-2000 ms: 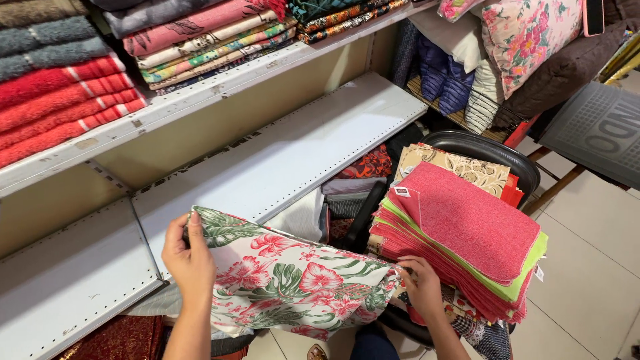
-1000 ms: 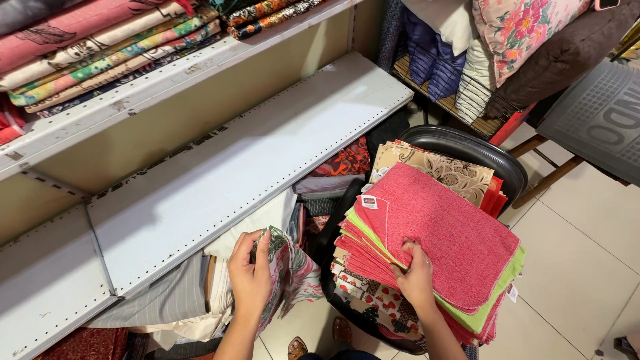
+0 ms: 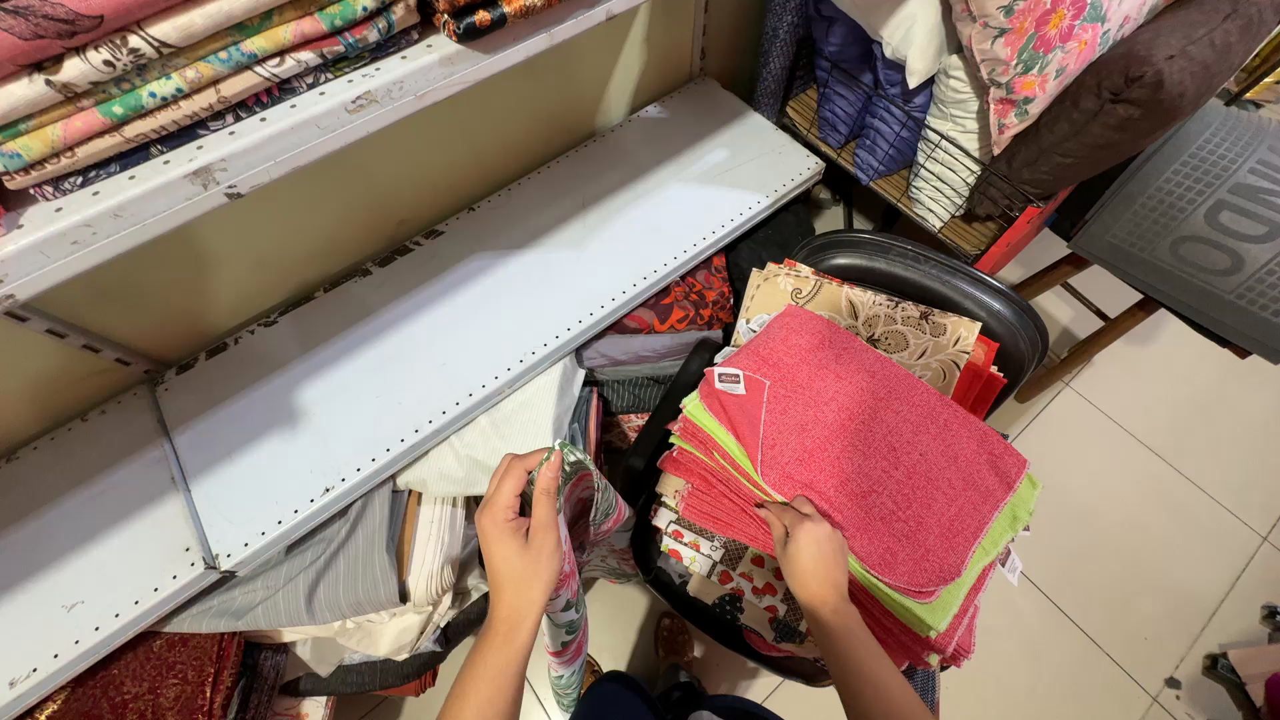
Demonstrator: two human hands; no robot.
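My left hand pinches a corner of a floral cloth with pink flowers and green leaves, which hangs bunched beside the black seat. My right hand is at the near edge of a stack of red cloths, its fingertips on the edge of the layers; whether it grips one is hard to tell. A lime green cloth shows under the top red one, which has a folded corner with a label. The stack rests on patterned fabrics, among them a beige floral one, on the black chair seat.
A white metal shelf runs diagonally at the left, with folded fabrics on the shelf above. Grey striped cloth lies below it. A wire basket of cushions stands at the back right, near a dark mat on wooden legs.
The floral cloth was spread between both hands; now only my left hand holds it and it hangs down. My right hand has moved onto the edge of the red stack.
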